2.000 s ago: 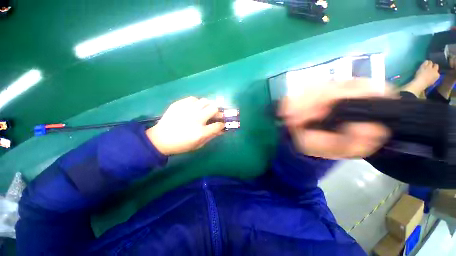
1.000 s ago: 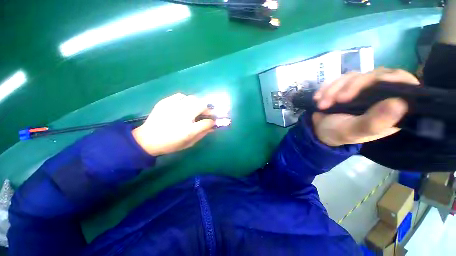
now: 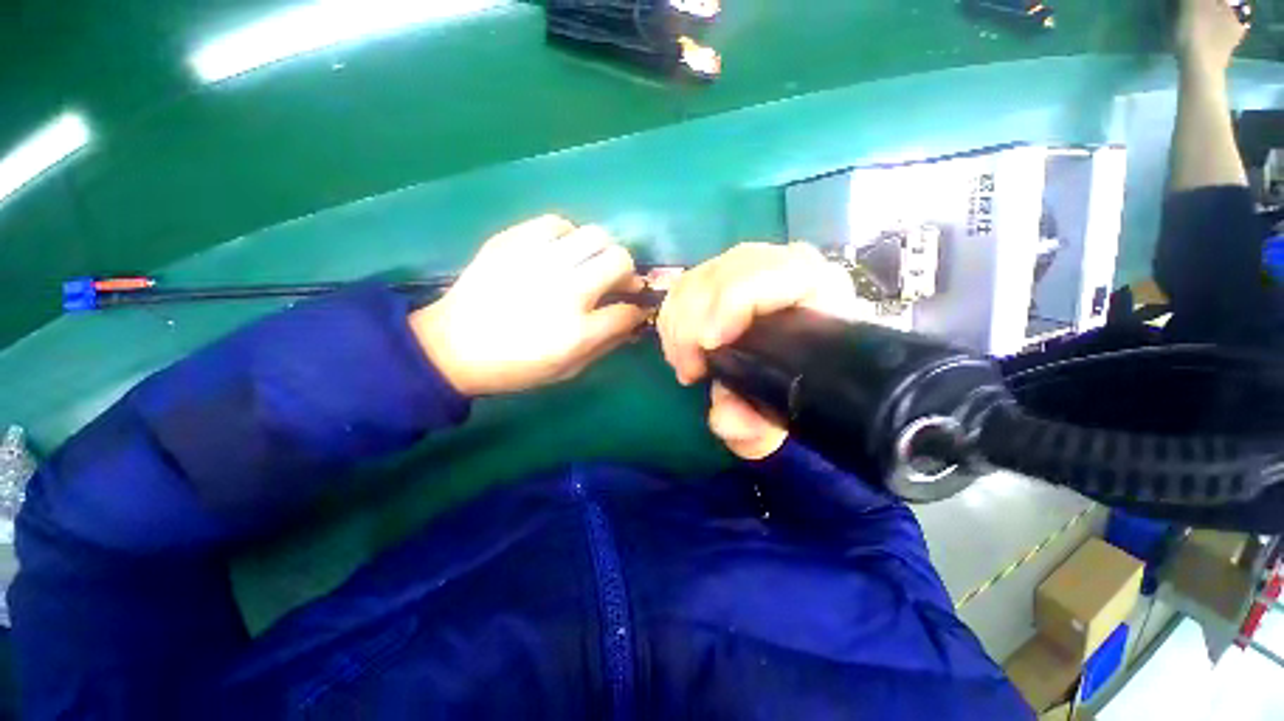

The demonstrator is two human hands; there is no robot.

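My left hand (image 3: 528,307) grips the black end parts of a cable (image 3: 254,293) on the green bench; a coppery tip (image 3: 662,276) shows past its fingers. The cable runs left to a blue plug (image 3: 80,295) with red beside it. My right hand (image 3: 746,331) is closed around a thick black electric screwdriver (image 3: 845,387), its nose end at the tips by my left fingers. The bit and any screw are hidden by my hands. The screwdriver's ribbed cord (image 3: 1127,458) runs off to the right.
The pale screw feeder (image 3: 951,247) stands just right of my hands. More black clamps (image 3: 627,31) lie at the bench's far side. Another person's arm (image 3: 1207,155) reaches in at upper right. Clear plastic (image 3: 14,472) is at the left edge. Cartons (image 3: 1087,599) stand on the floor, lower right.
My right hand has moved the screwdriver left from the feeder to the parts in my left hand. The other person's arm has reached farther over the bench.
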